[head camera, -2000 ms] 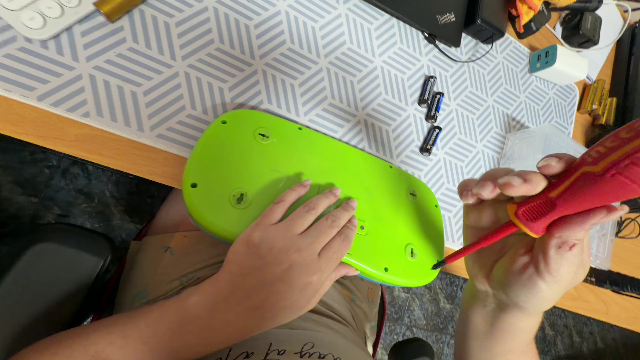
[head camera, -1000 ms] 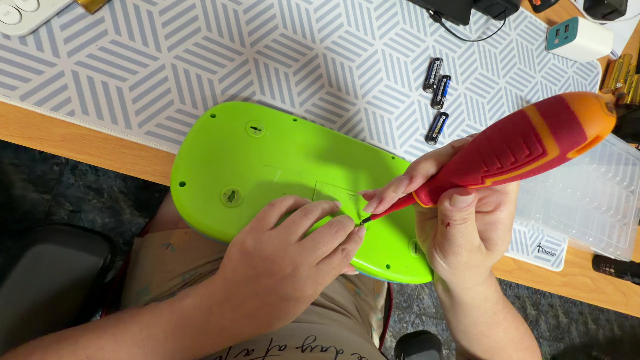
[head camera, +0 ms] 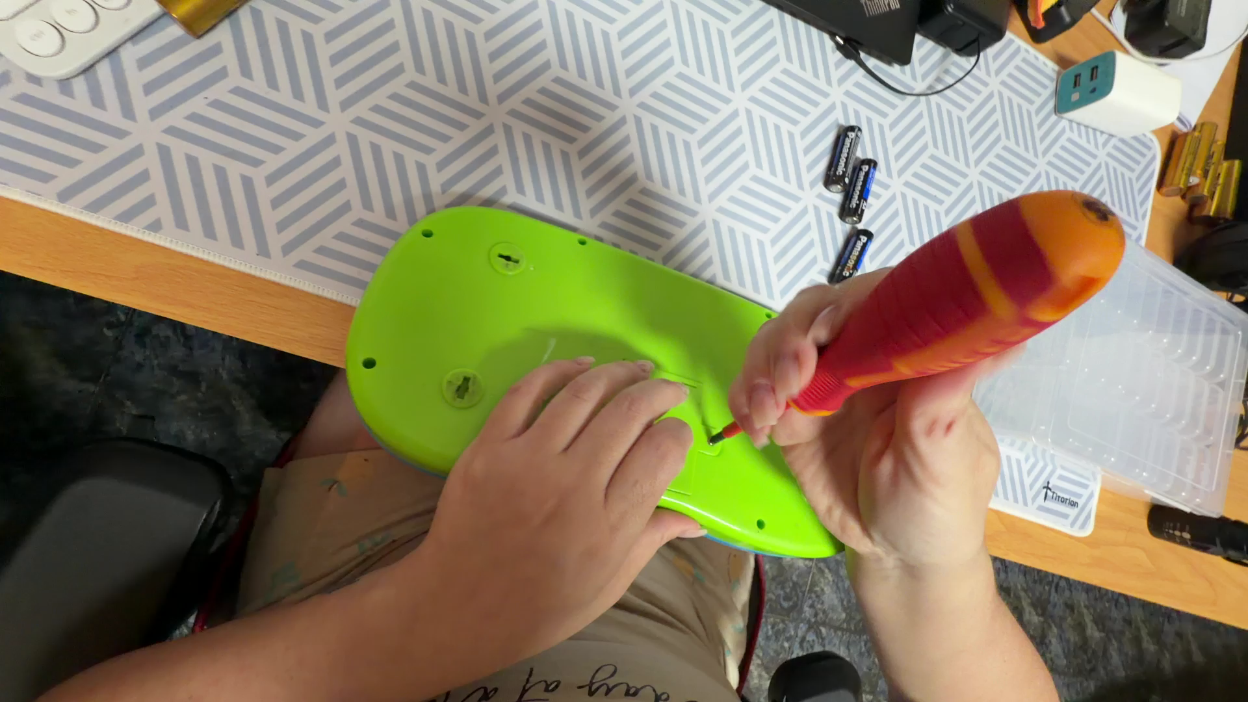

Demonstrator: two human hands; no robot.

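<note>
A bright green plastic panel with rounded ends (head camera: pixel 624 312), the back of some device, lies over the desk edge and my lap. It has screw holes and keyhole slots. My left hand (head camera: pixel 575 487) lies palm down on its middle, the thumb at its near edge. In my right hand (head camera: pixel 877 419) is a screwdriver with a red and orange handle (head camera: pixel 955 292). Its tip meets the panel at the outlined battery cover (head camera: pixel 697 463), just right of my left fingers, which hide part of that cover. Whether the tip sits in a screw cannot be told.
Several AAA batteries (head camera: pixel 858 190) lie on the patterned desk mat (head camera: pixel 487 127). At the right are a clear plastic case (head camera: pixel 1131 390), a white and teal USB charger (head camera: pixel 1121 93) and several gold-coloured batteries (head camera: pixel 1204 171). A black laptop (head camera: pixel 868 19) stands at the back.
The screwdriver tip has moved from the panel's right end, where it was two seconds ago, left to the battery cover. My right hand moved with it. My left hand stays on the panel.
</note>
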